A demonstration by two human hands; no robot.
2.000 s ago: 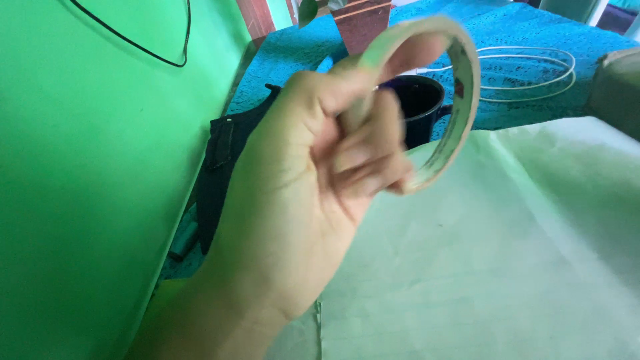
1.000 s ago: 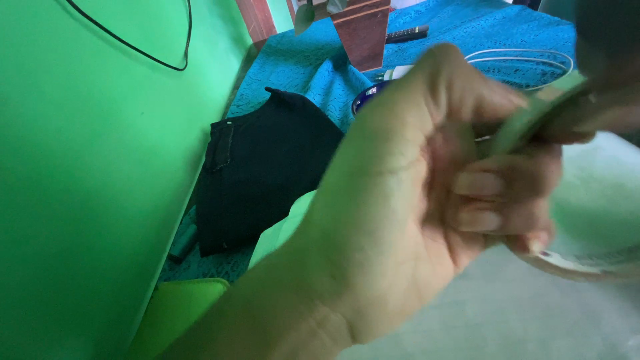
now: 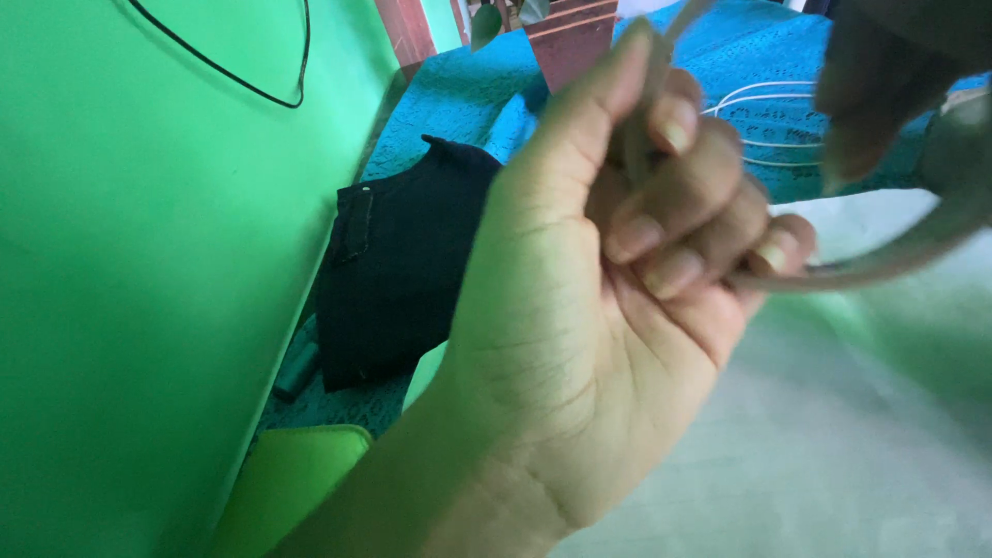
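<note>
My left hand [image 3: 604, 310] is raised close to the camera, palm facing me, its fingers curled around a roll of adhesive tape [image 3: 891, 267]. The ring of the roll reaches from the fingers to the right edge of the view. At the upper right my right hand [image 3: 876, 101] is dark and blurred, cut off by the frame, near the far side of the roll. Whether its fingers grip the tape cannot be made out. Below and behind the roll lies a large pale sheet [image 3: 775, 449].
A green wall [image 3: 155, 232] rises at the left, with a black cable [image 3: 225, 70] on it. Folded dark cloth [image 3: 403, 263] lies on a blue lace tablecloth [image 3: 457, 85]. Behind are a reddish-brown planter [image 3: 573, 43] and a white cable [image 3: 775, 97]. A yellow-green item [image 3: 302, 480] sits lower left.
My left hand has come nearer the middle from the left, still holding the tape roll. My right hand, unseen two seconds ago, has come in at the upper right. The roll has shifted right.
</note>
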